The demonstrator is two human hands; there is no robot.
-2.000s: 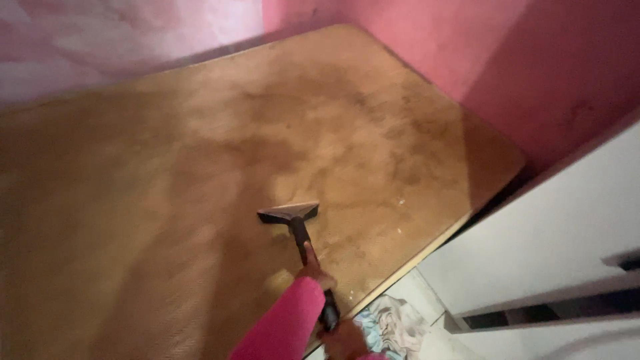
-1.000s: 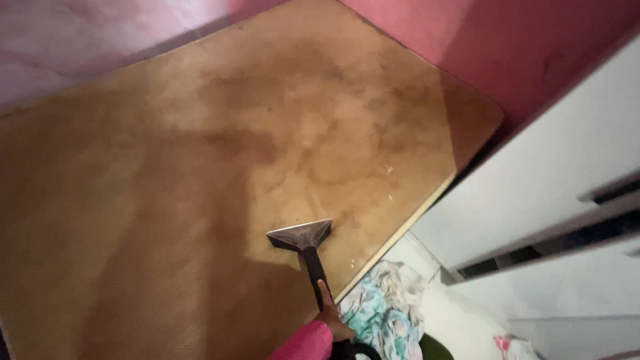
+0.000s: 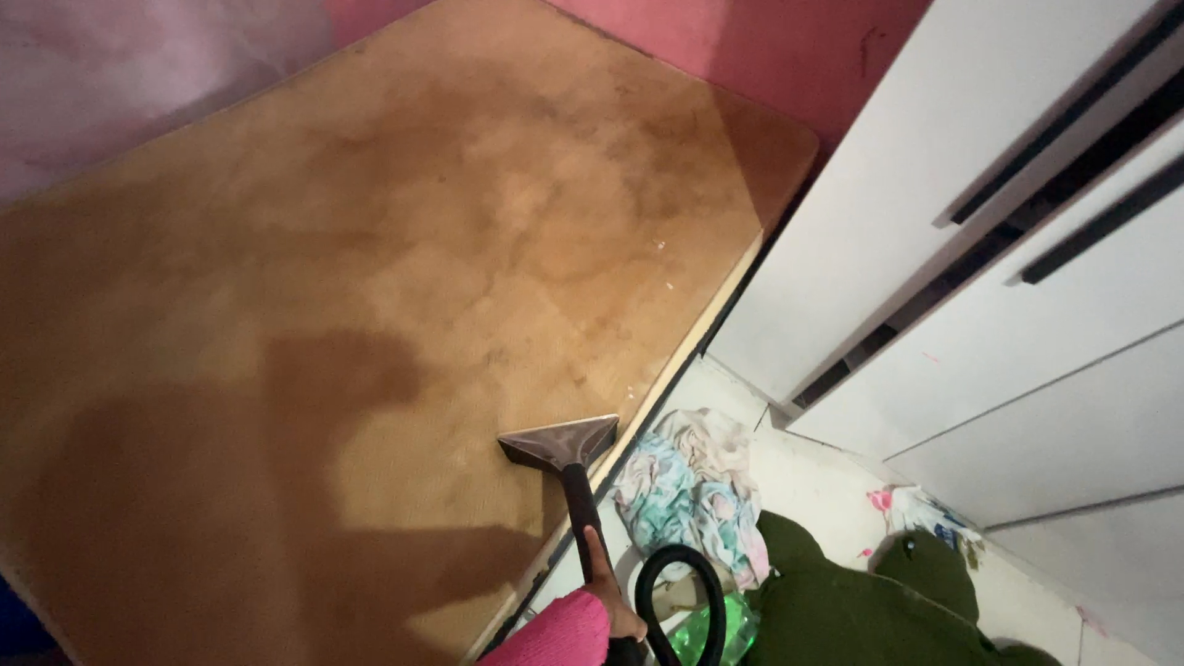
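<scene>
My left hand, in a pink sleeve, grips the black wand of an upholstery-cleaning tool, one finger stretched along the tube. The tool's wide, partly see-through nozzle rests on a brown, stained mattress-like surface, close to its right edge. A black hose loops beside my left hand. My right hand is not in view.
Pink walls border the far side. White furniture with dark handles stands at the right. On the tiled floor lie crumpled cloths, a green plastic bottle and a dark green fabric thing.
The nozzle has come back toward me and to the right edge of the brown surface. My right hand, low on the wand two seconds ago, has left the view. The hose loop now shows.
</scene>
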